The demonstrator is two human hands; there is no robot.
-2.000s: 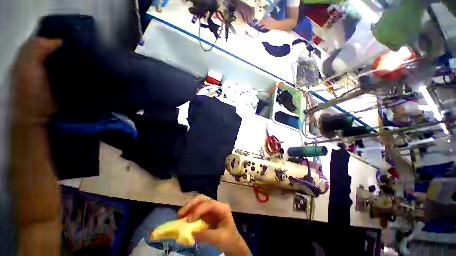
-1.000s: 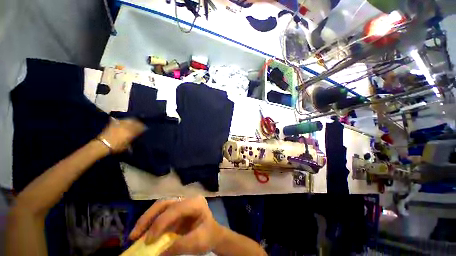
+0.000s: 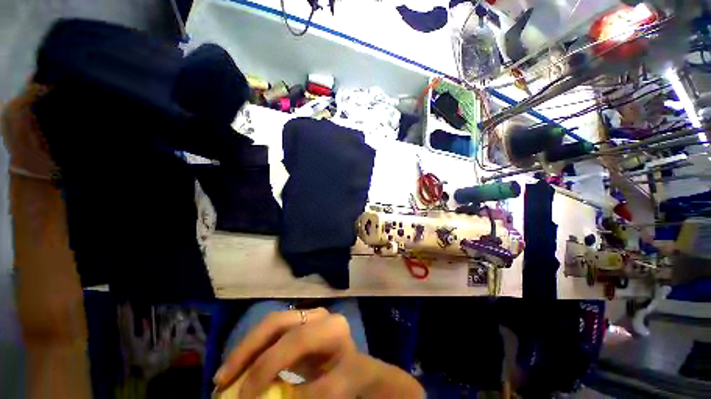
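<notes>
My left hand (image 3: 30, 128), at the far left edge and partly hidden by cloth, grips the edge of a large dark fabric piece (image 3: 117, 148). The piece is lifted and spread over the table's left part. Beside it lie a smaller dark piece (image 3: 245, 187) and a dark stack of panels (image 3: 323, 187), left of the cream machine head (image 3: 421, 231). My right hand (image 3: 304, 351) is at the bottom, in front of my lap, closed around a yellow item (image 3: 265, 387), which is cut off by the frame's edge.
Red-handled scissors (image 3: 429, 187) and a green thread cone (image 3: 487, 192) lie behind the head. Orange handle loops (image 3: 416, 266) show in front. Spools and white scraps (image 3: 366, 109) lie in the trough beside a green-white basket (image 3: 452, 117). A dark strip (image 3: 539, 241) hangs at right.
My left hand has moved from the small pieces to the far left and lifted the large dark cloth. My right hand still holds the yellow item, now lower in the picture.
</notes>
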